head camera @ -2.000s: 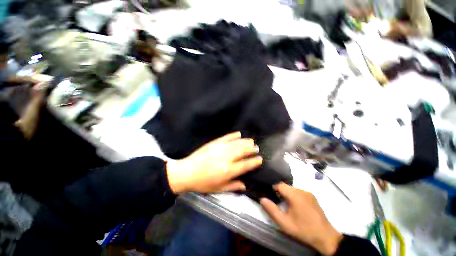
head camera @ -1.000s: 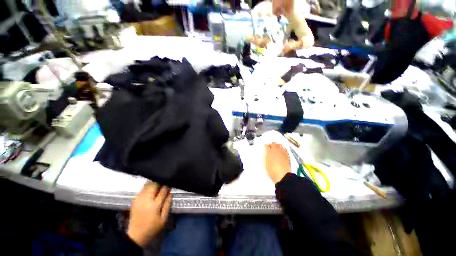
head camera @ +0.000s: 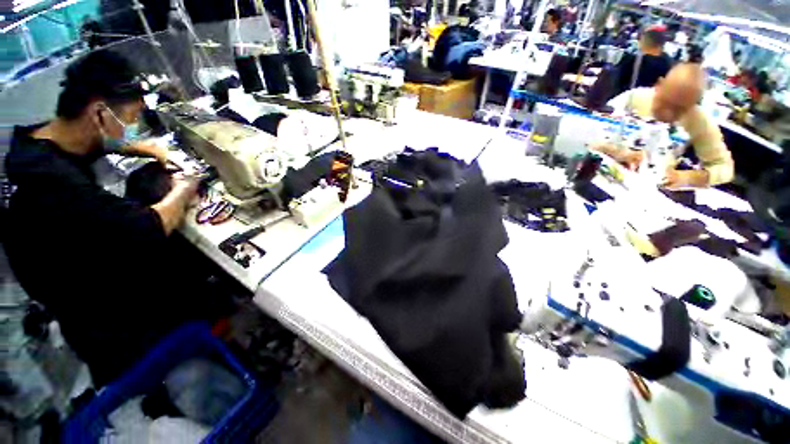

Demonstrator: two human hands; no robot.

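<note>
A heap of black garment pieces (head camera: 433, 277) lies on the white sewing table (head camera: 338, 334), left of the sewing machine. Its lower end reaches the table's front edge and its gathered top lies at the back. The white machine head with a blue stripe (head camera: 624, 299) stands at the right, and its needle area is beside the heap's right edge. A black strip (head camera: 672, 340) drapes over the head. Neither my left hand nor my right hand is in the picture.
A masked person (head camera: 87, 217) works at another machine (head camera: 234, 152) at the left. A blue crate (head camera: 242, 401) with pale cloth stands below the table. Another person (head camera: 684, 130) sits at the back right. A dark cone (head camera: 342, 171) stands behind the heap. Scissors handles show partly at the lower right.
The view has swung left and up, bringing the masked person and crate into view. Both hands, seen at the table a second ago, are out of the picture. The heap remains on the table.
</note>
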